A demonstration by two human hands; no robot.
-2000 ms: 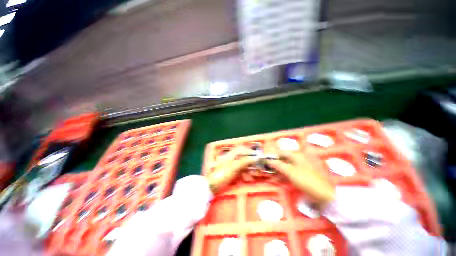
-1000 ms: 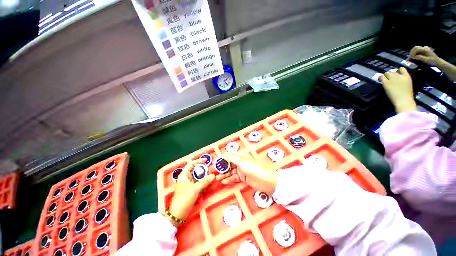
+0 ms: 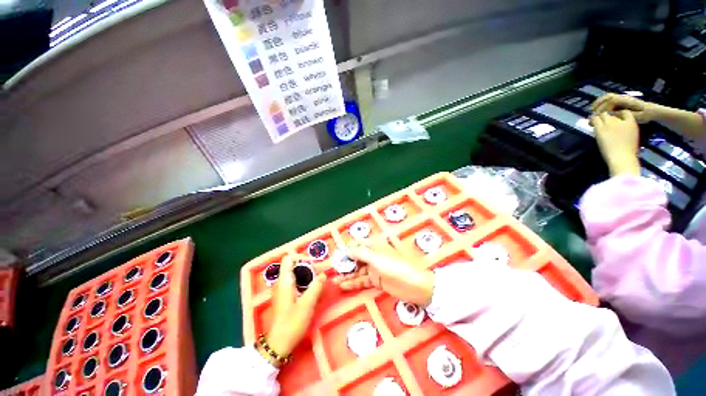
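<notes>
The large-pocket foam tray (image 3: 341, 311) is coral-orange and lies under both hands. My left hand (image 3: 291, 309), with a bead bracelet, holds a round watch head (image 3: 303, 276), dark face up, over the tray's left part. My right hand (image 3: 391, 271) holds another watch head (image 3: 344, 264) at its fingertips, which looks pale and silvery with little detail. Two dark-faced watch heads sit in the far left pockets, one at the corner (image 3: 272, 273) and one beside it (image 3: 317, 249). White discs (image 3: 361, 338) with centre details lie in many other pockets.
A small-pocket tray (image 3: 186, 309) of dark round faces stands at left. Clear plastic (image 3: 526, 189) lies at the far right corner. A neighbour's hands (image 3: 617, 131) are on black trays (image 3: 534, 147) at right. A colour chart (image 3: 286, 69), blue clock (image 3: 344, 124) and small packet (image 3: 405, 130) are behind.
The view has swung and steadied since the blurred earliest frame. Since a second ago, the left watch head's face has turned dark, and the right one shows pale instead of purple. The neighbour's hands have come together.
</notes>
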